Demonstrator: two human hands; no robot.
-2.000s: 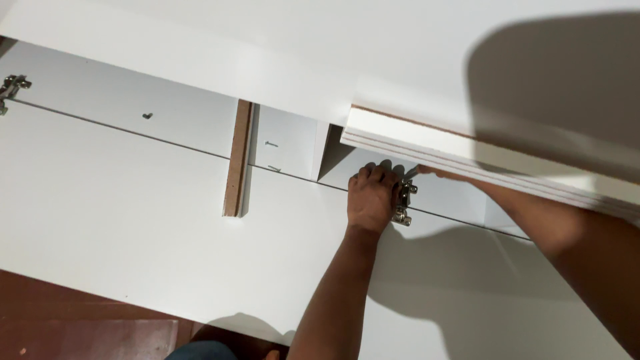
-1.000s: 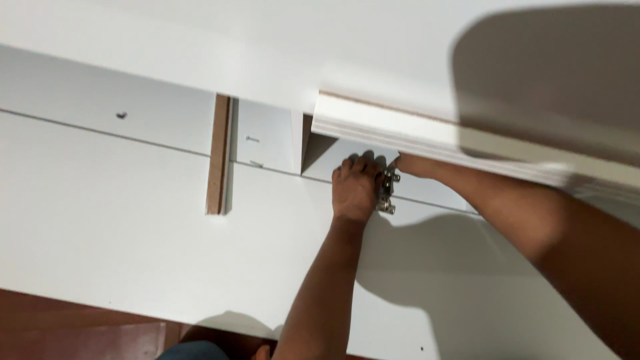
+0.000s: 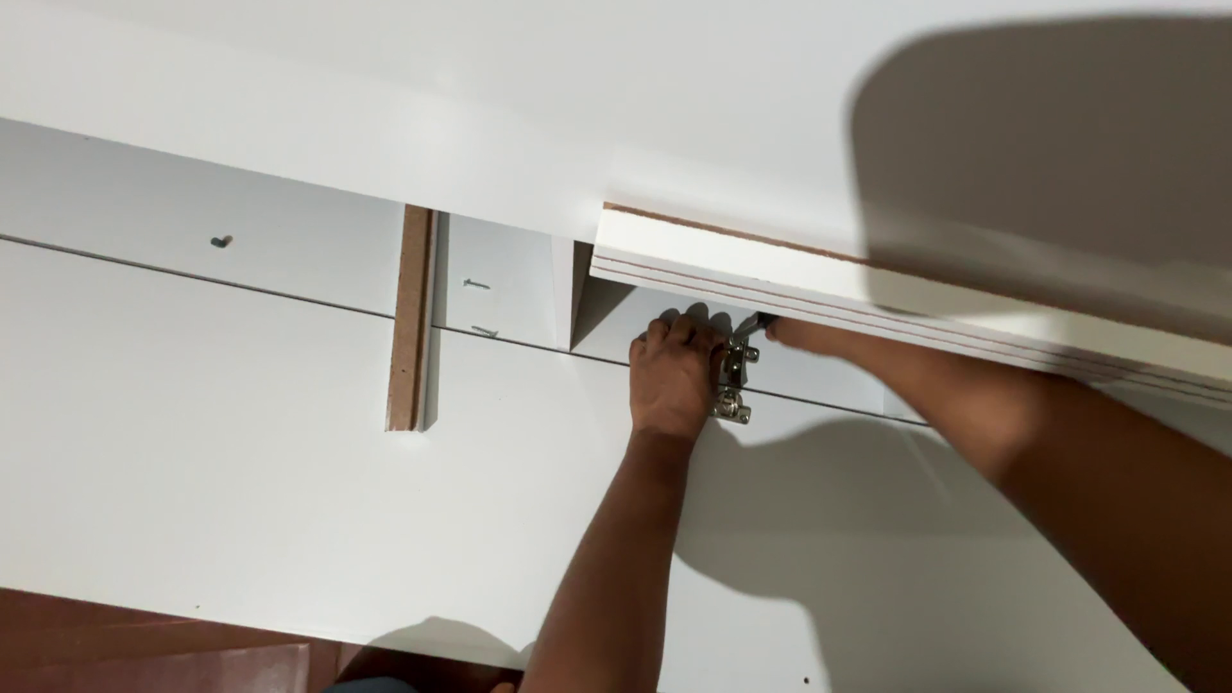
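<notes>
A metal cabinet hinge (image 3: 737, 362) spans the seam between two white panels, its round cup part lying on the lower panel (image 3: 289, 462). My left hand (image 3: 674, 371) lies against the hinge's left side with its fingers bent; whether it grips the hinge cannot be told. To the right of the hinge, my right hand (image 3: 791, 332) is mostly hidden under a stack of white boards (image 3: 731, 255). It holds a screwdriver (image 3: 758, 322), of which only a dark part and a thin shaft show, pointing toward the hinge.
A narrow board strip (image 3: 411, 318) with a raw brown edge crosses the seam. Two screws (image 3: 476, 284) lie to its right, and a small dark piece of hardware (image 3: 221, 242) to its left. An upright divider (image 3: 568, 294) stands left of my hands. Reddish-brown floor (image 3: 154, 640) shows at lower left.
The view has shifted somewhat to the right. Both hands stay at the hinge; a dark part of the tool at my right hand now shows.
</notes>
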